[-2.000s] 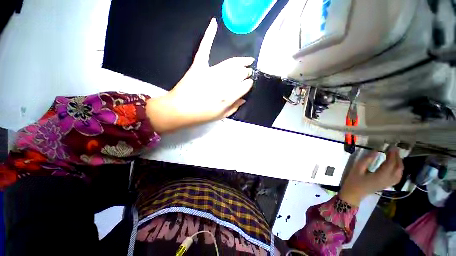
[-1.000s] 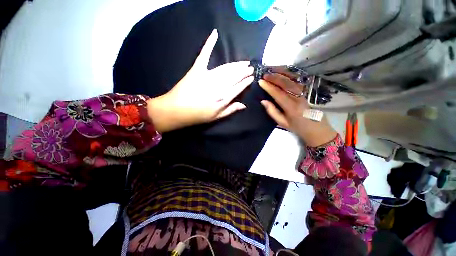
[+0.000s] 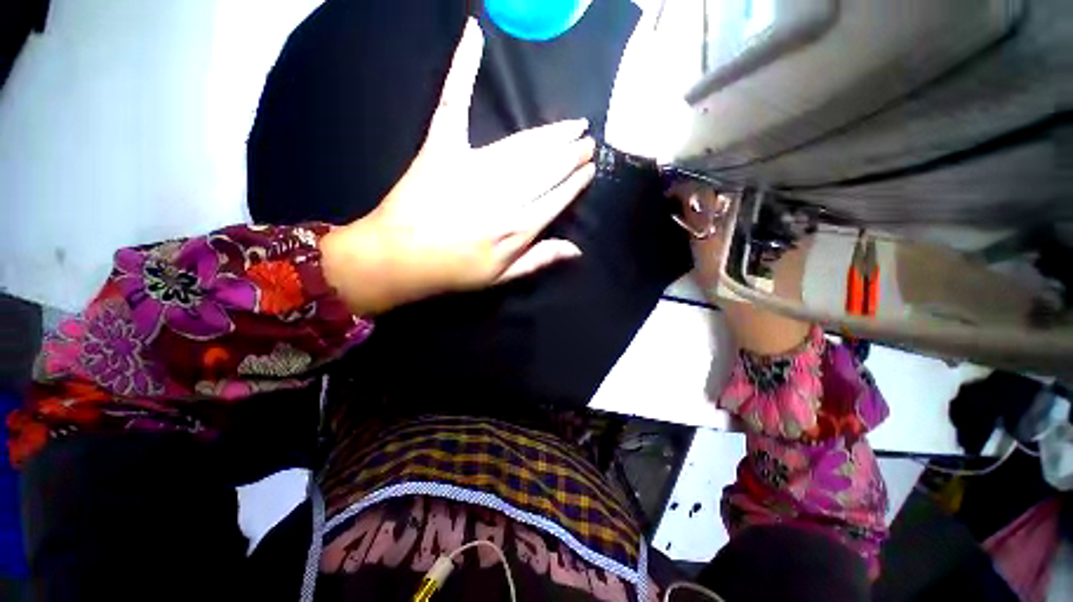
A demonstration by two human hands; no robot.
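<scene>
A large black cut panel [image 3: 518, 335] lies across the white table under the sewing machine head [image 3: 871, 82] and hangs over the front edge. My left hand [image 3: 471, 212] lies flat on the panel, thumb spread, fingertips beside the presser foot [image 3: 605, 160]. My right hand [image 3: 712, 235] is at the right of the needle area, partly hidden behind the machine's metal parts; its fingers cannot be made out clearly. A light-blue plastic piece [image 3: 535, 14] shows at the top edge.
Orange-red snips [image 3: 864, 282] lie on the machine bed to the right of my right hand. A black crumpled cloth [image 3: 988, 412] is at the table's right end. The white table [image 3: 130, 141] extends left of the panel.
My right hand came from the table's right end to the needle area, then moved slightly right behind the machine parts. The panel now hangs over the front edge. My left hand has shifted slightly left.
</scene>
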